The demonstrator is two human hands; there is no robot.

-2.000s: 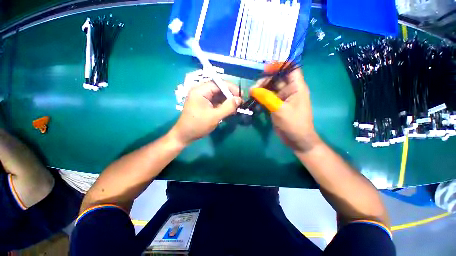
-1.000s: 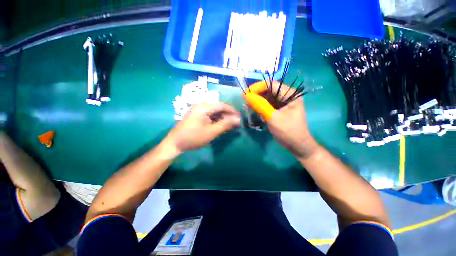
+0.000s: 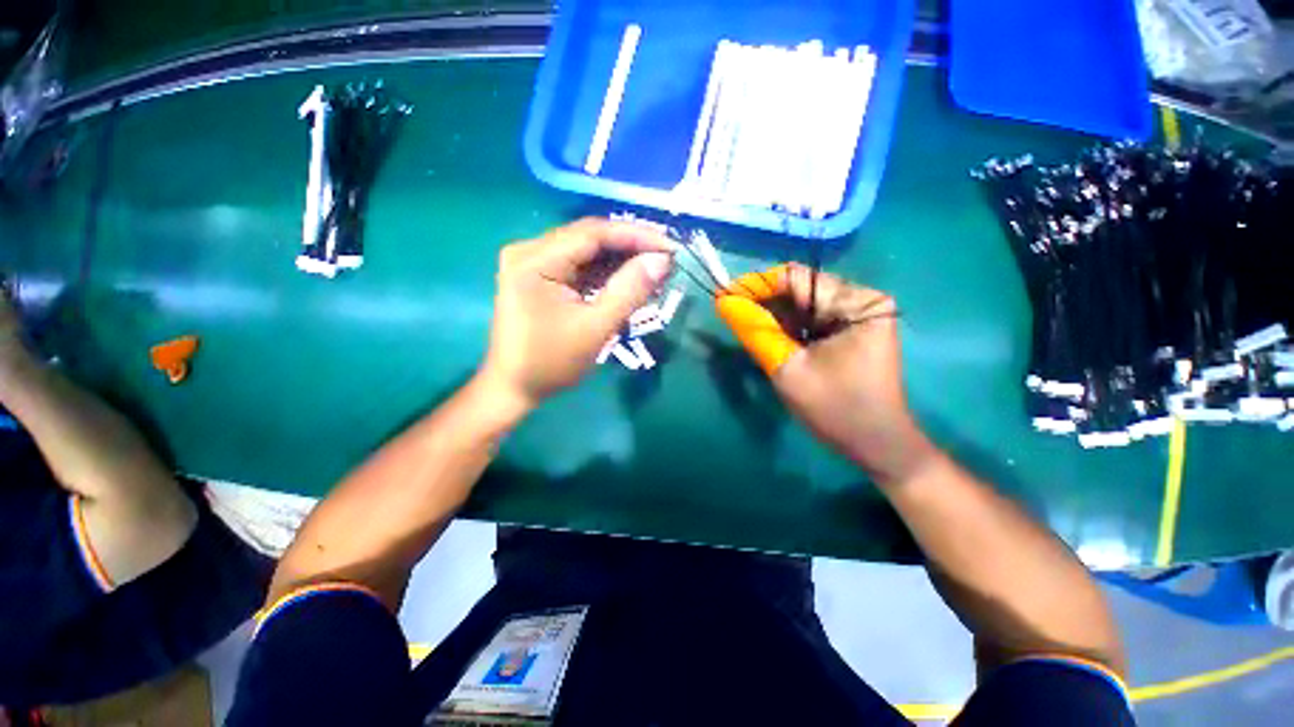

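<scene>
My left hand is at the centre, its thumb and index finger closed at the ends of thin black wires. My right hand wears orange-yellow finger covers on thumb and index finger and pinches the black wires; more black strands stick out behind its fingers. A small white piece shows by the right fingertips; whether it is joined to the wires I cannot tell. White connector housings lie in a pile, partly hidden behind my left hand.
A blue tray with white strips is ahead. A second blue tray is upper right. A large black wire bundle lies right. A harness bundle lies upper left, an orange piece far left, beside another person's arm.
My left hand has moved up to the wires and closed at their ends. My right hand has turned, and its wires fan out less. The whole view has shifted, moving the bench items rightward.
</scene>
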